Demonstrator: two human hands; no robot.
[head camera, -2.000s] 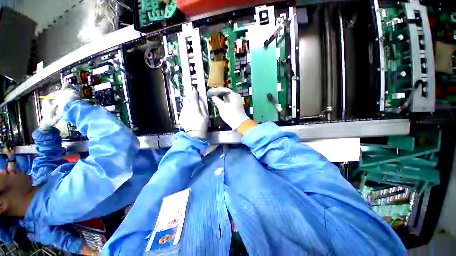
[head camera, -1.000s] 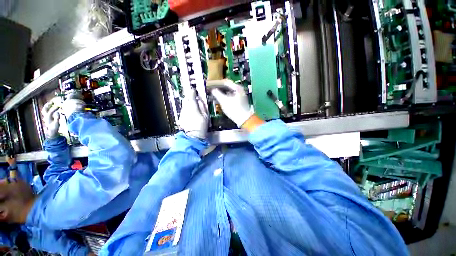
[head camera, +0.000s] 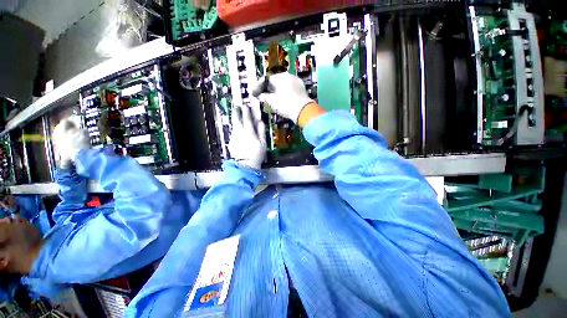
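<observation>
A green circuit board (head camera: 217, 68) lies in a black carrier in front of me. A light bar (head camera: 240, 68) with a row of dark fittings runs along its left part, and a green plate (head camera: 334, 87) lies on its right part. My gloved left hand (head camera: 247, 135) rests on the lower end of the light bar, fingers pointing away from me; whether it grips anything is hidden. My gloved right hand (head camera: 285, 94), with an orange band at the wrist, is over the board's middle with fingertips bent together beside the bar. Something small and dark shows at its fingertips. The hand covers the tan pad's place.
A metal rail (head camera: 298, 174) runs along the near edge. Another board (head camera: 497, 68) lies at right, above a bin of green fixtures (head camera: 497, 205). A coworker's gloved hands (head camera: 69, 140) are by a board at left. A red tray (head camera: 261, 9) is at the back.
My right hand has moved away from me, up the board, and now covers the tan pad. My left hand stays at the bar's lower end. The view has shifted slightly.
</observation>
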